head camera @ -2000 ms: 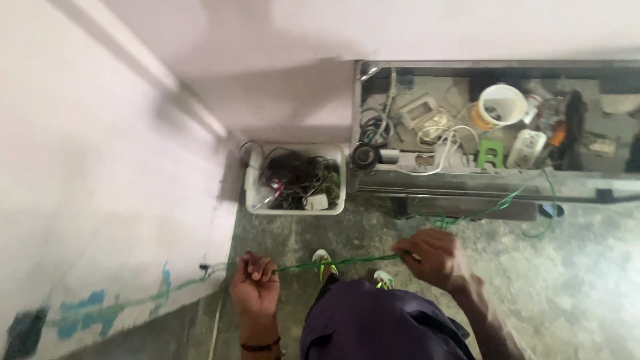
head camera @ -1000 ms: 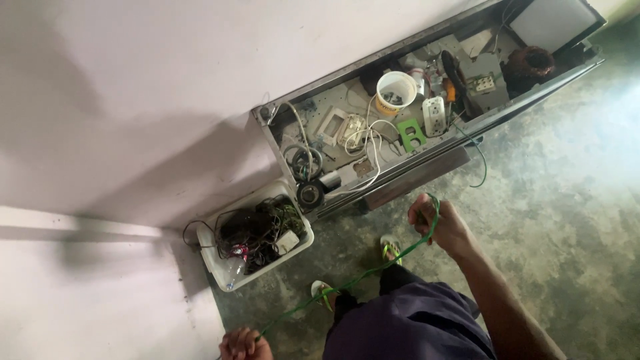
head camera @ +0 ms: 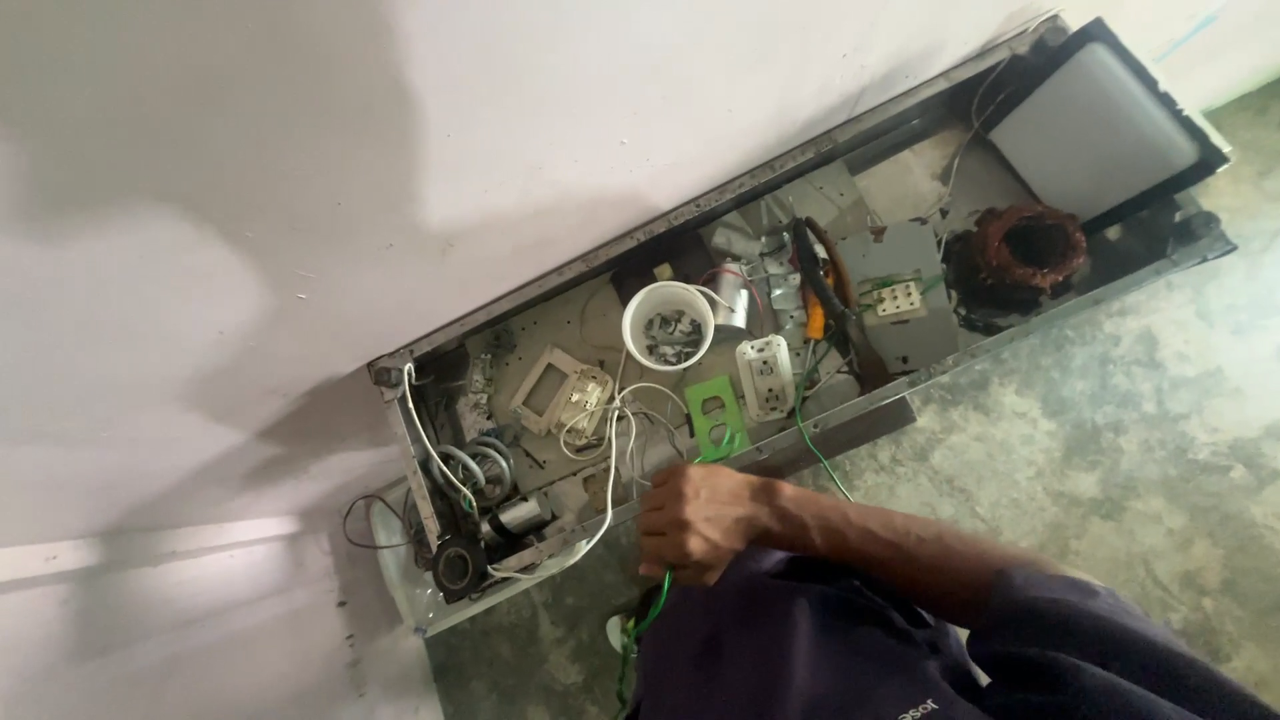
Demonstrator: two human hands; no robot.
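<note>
My right hand (head camera: 697,522) is closed around a green wire (head camera: 655,606), which hangs down from the fist beside the dark shirt. A short end of green wire sticks out above the knuckles, over the front rim of a long metal tray. Just beyond the hand lies a green outlet cover plate (head camera: 714,416). Close to it are a white outlet (head camera: 767,377), a white tub (head camera: 668,325) holding small metal parts, and a looped white cable (head camera: 612,470). Another green wire (head camera: 822,458) runs over the tray's rim. My left hand is out of view.
The metal tray (head camera: 640,245) stands along the wall. It also holds an orange-handled tool (head camera: 815,312), a terminal block (head camera: 898,299), a coil of copper-coloured wire (head camera: 1030,247), a square light panel (head camera: 1100,130) and a roll of black tape (head camera: 459,567). A plastic bin (head camera: 405,600) sits partly beneath its left end.
Earlier both hands held the green wire stretched between them. Now the right hand is at the tray's front rim, and the left hand has left the view. The view has shifted toward the tray.
</note>
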